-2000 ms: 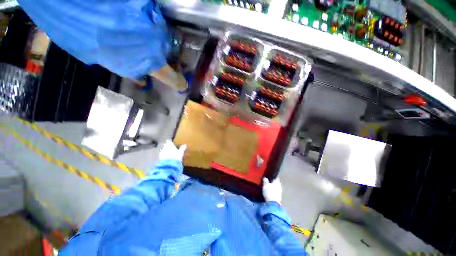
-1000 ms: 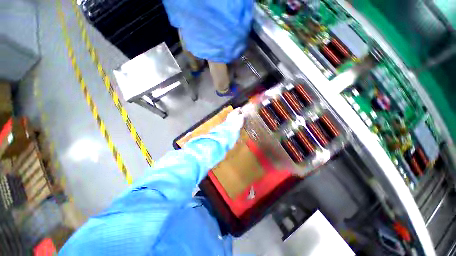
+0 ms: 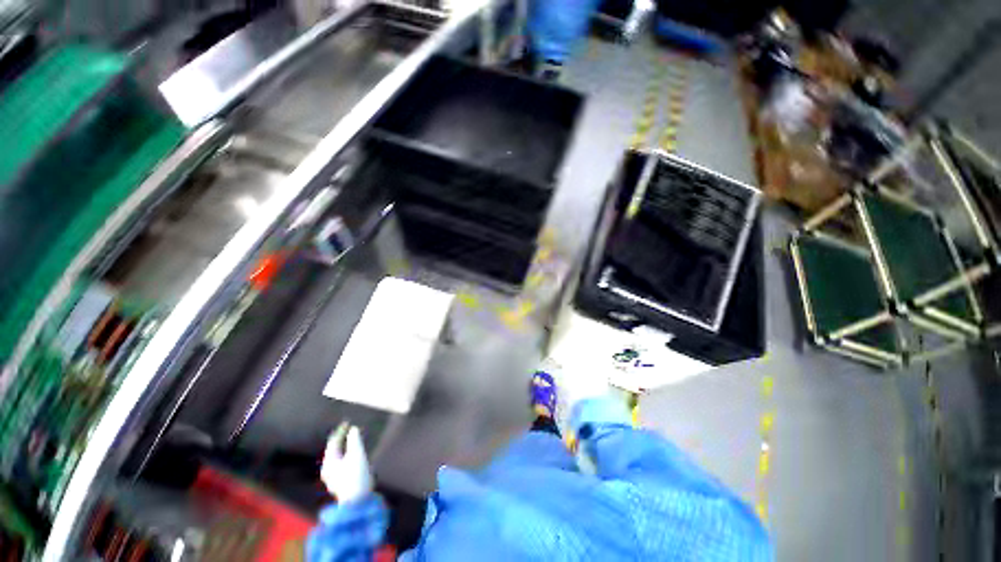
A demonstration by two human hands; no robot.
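A black tote with a red liner (image 3: 258,514) is at the lower left, blurred and cut off by the bottom edge. My left hand (image 3: 347,467), in a white glove, is raised beside the tote, with fingers apart and nothing visible in it. My right hand (image 3: 584,386) is a blurred white shape beyond its blue cuff, in front of a white surface; its fingers cannot be made out. Copper-wound parts (image 3: 108,536) show blurred at the bottom left corner.
The white-railed conveyor (image 3: 236,247) runs along the left, with a blurred green board (image 3: 93,340) on it. A white stool top (image 3: 390,343) stands beside it. Black bins (image 3: 477,132) are ahead; a black crate stack (image 3: 681,236) is at right. Framed green racks (image 3: 840,288) stand further right.
The view has swung to the right, so the tote is now at the lower left. My left hand has left the tray of copper-wound parts. My right hand, earlier on the tote's edge, is now away from it.
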